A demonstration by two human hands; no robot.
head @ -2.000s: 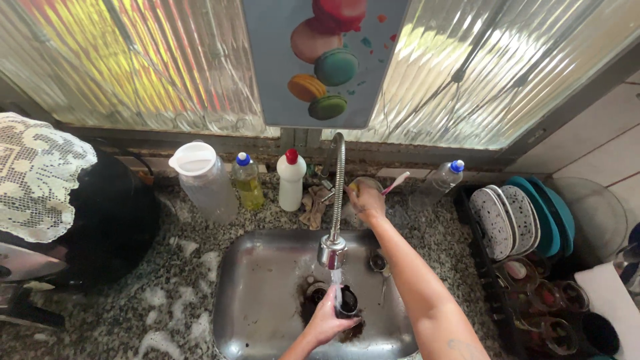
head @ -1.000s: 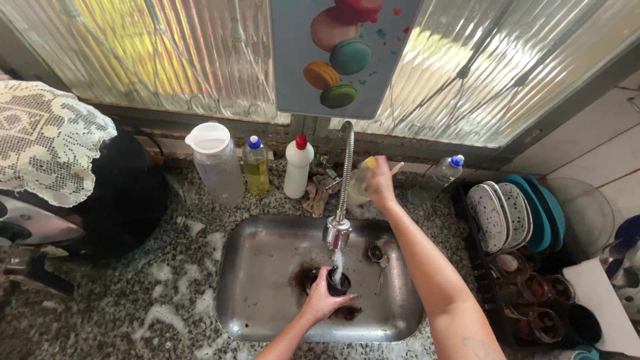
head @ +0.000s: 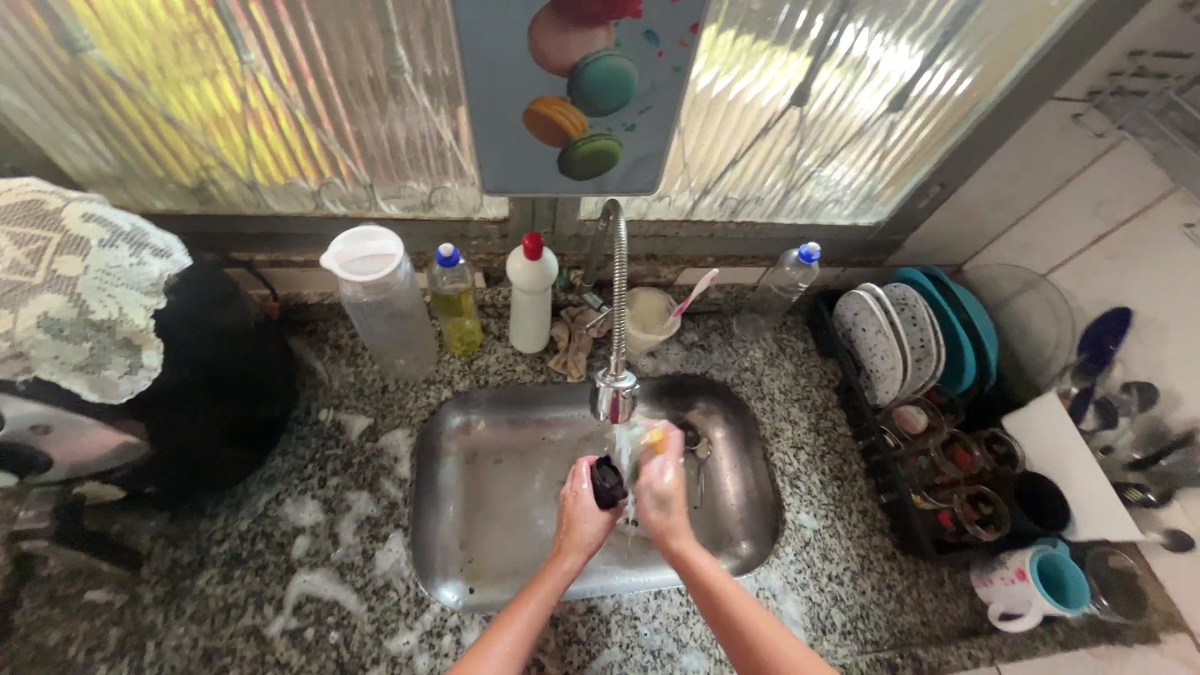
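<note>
My left hand (head: 583, 511) holds a small dark object (head: 608, 482), perhaps a cup or filter part, over the stainless steel sink (head: 506, 553). Close beside it on the right, my right hand (head: 662, 487) is blurred around a yellow and greenish sponge (head: 653, 441). Water runs from the spring-neck faucet (head: 615, 398) between the hands. A spoon and a small round item (head: 692, 437) lie at the sink's right back. Behind the faucet stands a plastic tub (head: 650, 321) with a pink-and-white handle sticking out.
Along the back stand a lidded pitcher (head: 384, 314), a yellow soap bottle (head: 456, 305), a white bottle with red cap (head: 532, 300) and a clear bottle (head: 780, 292). A dish rack (head: 867, 450) and a mug (head: 1017, 586) are at right; a black appliance (head: 225, 375) is at left.
My right hand has come from the tub behind the faucet down into the sink, bringing the sponge beside my left hand. The dark object has been raised out of the brown residue, which no longer shows.
</note>
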